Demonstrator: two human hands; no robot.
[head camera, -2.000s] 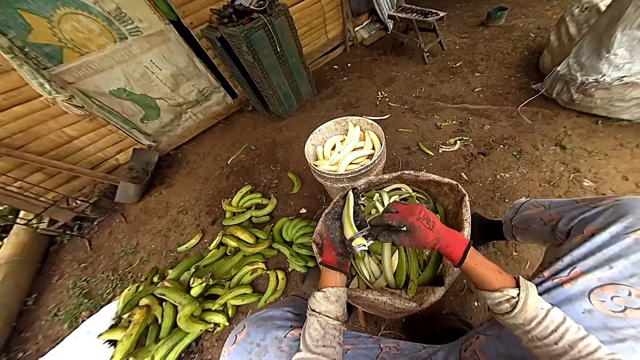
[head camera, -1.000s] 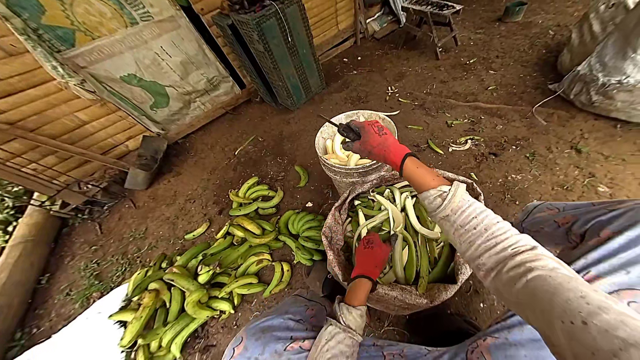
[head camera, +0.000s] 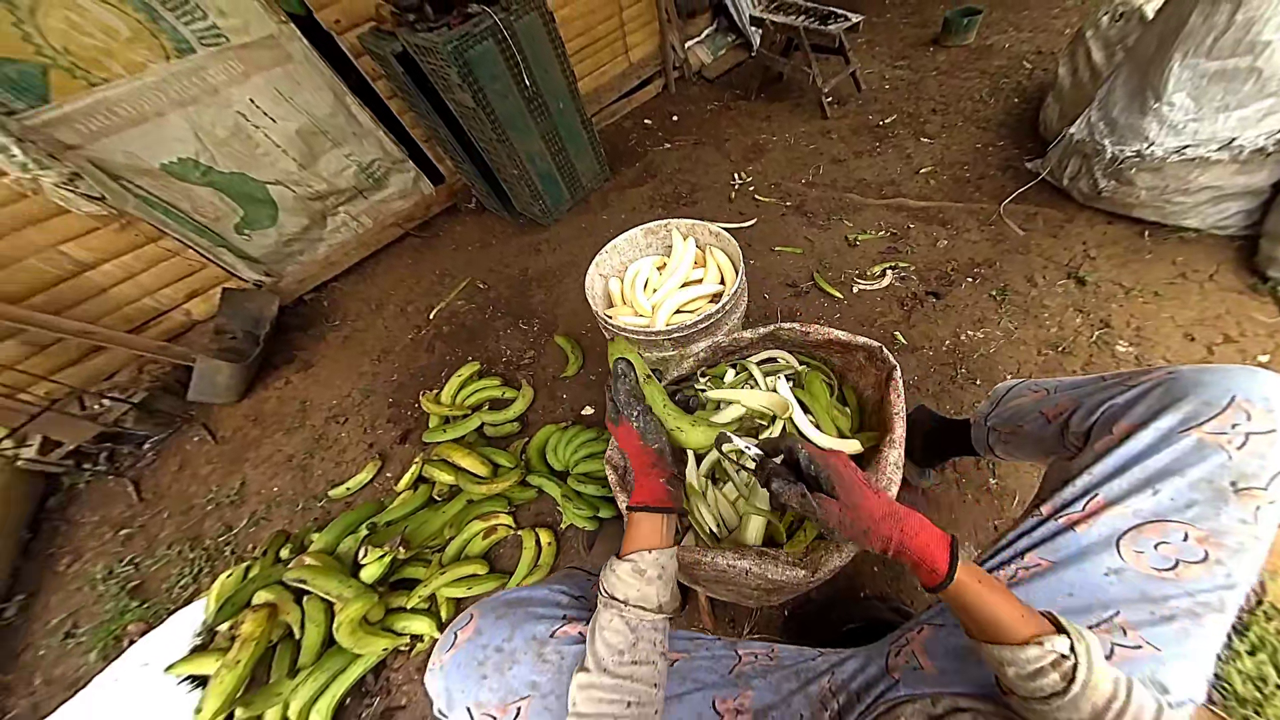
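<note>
My left hand (head camera: 643, 440), in a red and black work glove, holds an unpeeled green plantain (head camera: 662, 400) over the left side of an open woven sack (head camera: 888, 400). The sack holds green and pale peels (head camera: 735, 500). My right hand (head camera: 845, 495), gloved alike, is closed around a small knife (head camera: 738, 445), whose blade is at the lower end of the plantain; its handle is hidden by the fingers. Just behind the sack stands a dirty white bucket (head camera: 665, 338) with peeled plantains (head camera: 670, 283) in it.
Many green and yellowish plantains (head camera: 340, 600) lie heaped on the ground at left, with a single one (head camera: 569, 355) near the bucket. Green plastic crates (head camera: 520, 110) stand by the bamboo wall. Large filled sacks (head camera: 1175, 120) are at upper right, a small wooden stand (head camera: 812, 45) farther back.
My right hand, over the bucket a second ago, is back above the sack with the knife. My left hand has risen from the sack's near left side and now holds an unpeeled plantain.
</note>
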